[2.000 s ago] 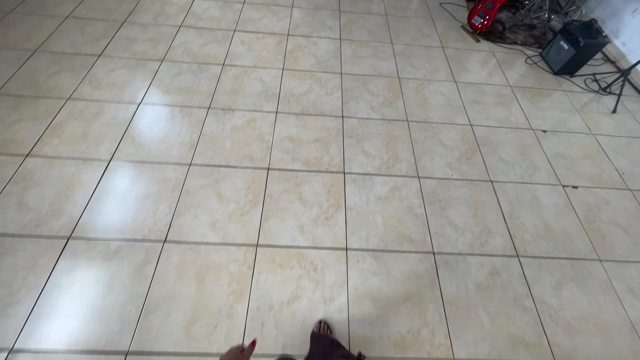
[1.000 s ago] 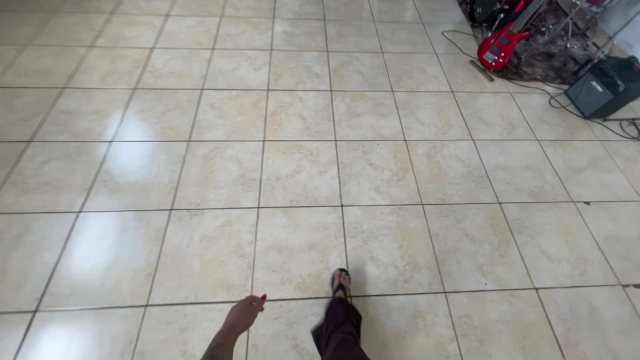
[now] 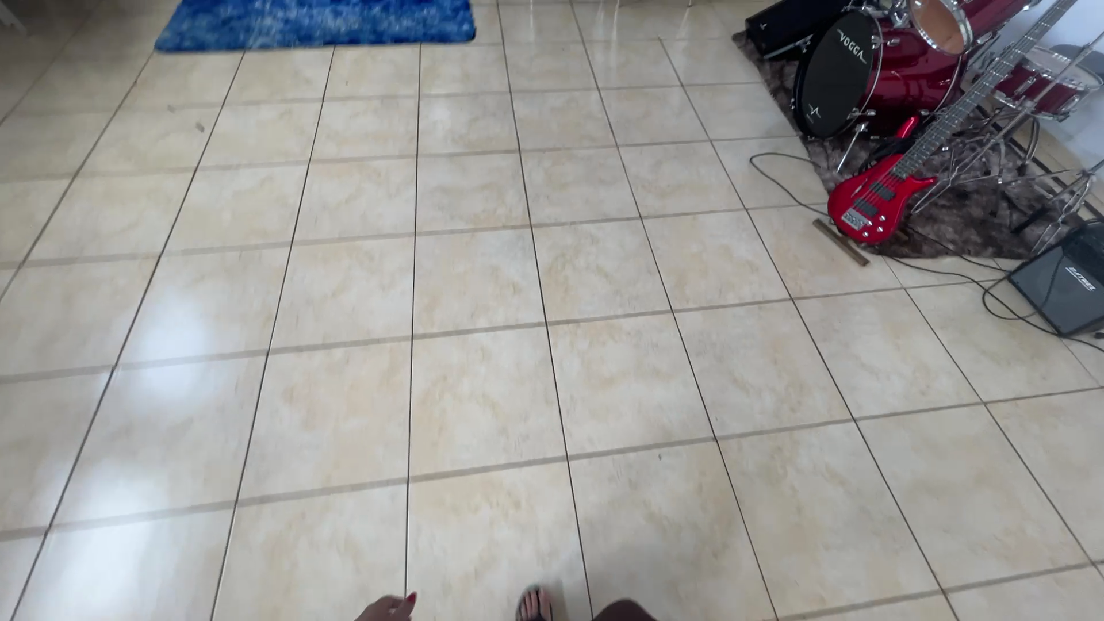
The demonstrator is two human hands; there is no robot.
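At the bottom edge, left of centre, part of my left hand (image 3: 388, 607) shows, with a red-painted nail; it hangs over the tiled floor (image 3: 483, 379) and touches nothing that I can see. Most of its fingers are cut off by the frame, so whether it holds anything is hidden. My right hand is out of view. Just right of the left hand, a foot in a dark sandal (image 3: 535, 604) stands on the tiles, and a dark rounded shape, perhaps a clothed knee, is beside it.
A blue rug (image 3: 319, 21) lies at the far left. At the upper right, a red bass guitar (image 3: 871, 194) leans by a red drum kit (image 3: 837, 73) on a dark shaggy rug (image 3: 966, 207). A wooden strip (image 3: 841, 242), loose cables (image 3: 936, 270) and a black amplifier (image 3: 1065, 276) are nearby.
The view has moved forward over the floor; the blue rug and more of the drum kit now show. My left hand, more fully visible one second ago, is mostly below the frame.
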